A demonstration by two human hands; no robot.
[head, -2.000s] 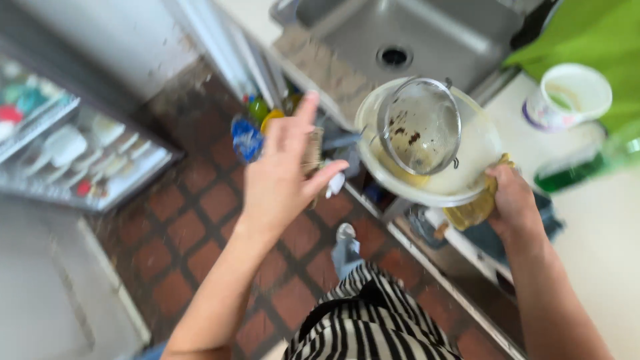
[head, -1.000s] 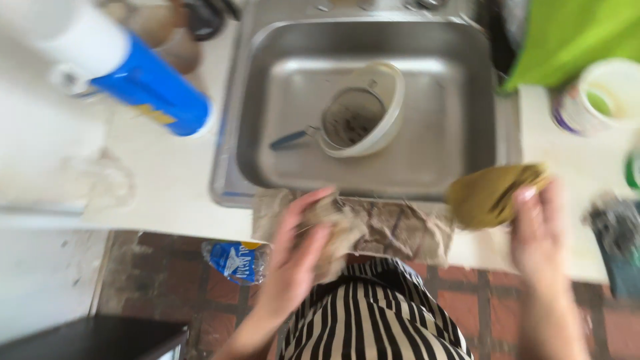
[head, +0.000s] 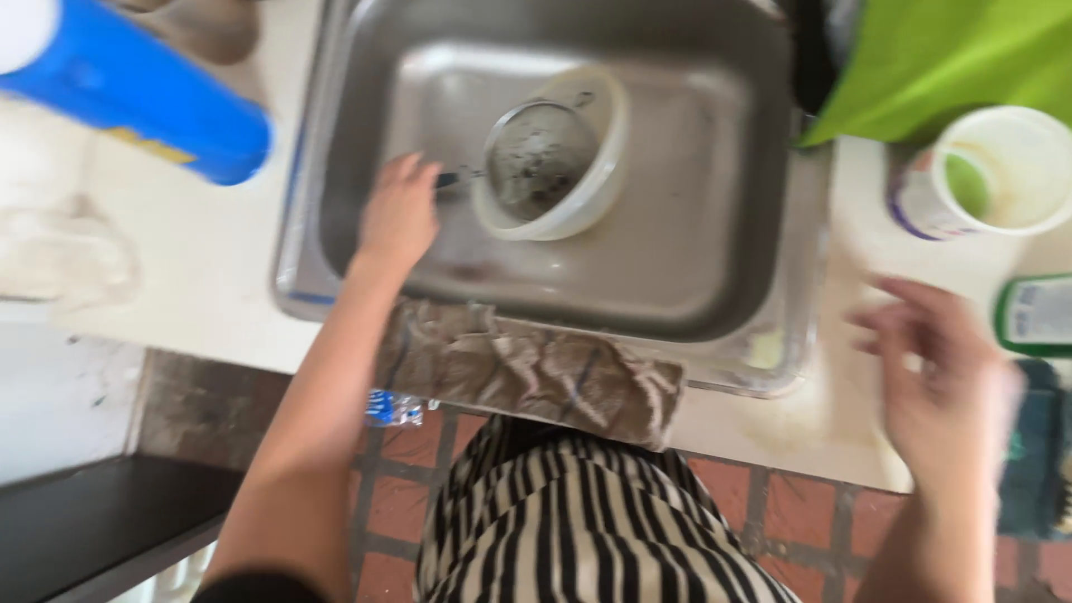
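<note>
Inside the stainless steel sink (head: 670, 268) a round mesh strainer (head: 540, 159) with dark bits in it rests in a pale plastic bowl (head: 599, 188), both tilted. My left hand (head: 400, 205) is over the sink's left side, its fingers at the strainer's dark handle (head: 450, 179); whether they grip it cannot be told. My right hand (head: 938, 368), blurred, hovers over the counter right of the sink with its fingers partly curled and nothing visible in it. A crumpled brown cloth (head: 536, 368) lies along the front edge of the sink.
At the left a blue container (head: 159, 100) stands over the pale counter (head: 201, 251). To the right are a white plastic tub (head: 1005, 172), a green-edged bottle (head: 1038, 314), a dark green item (head: 1030, 452) and bright green fabric (head: 963, 59). Red floor tiles (head: 796, 511) show below.
The bowl and strainer, in my right hand two seconds ago, are now in the sink. My left hand has left the brown cloth for the strainer's handle. The yellowish cloth is gone from my right hand.
</note>
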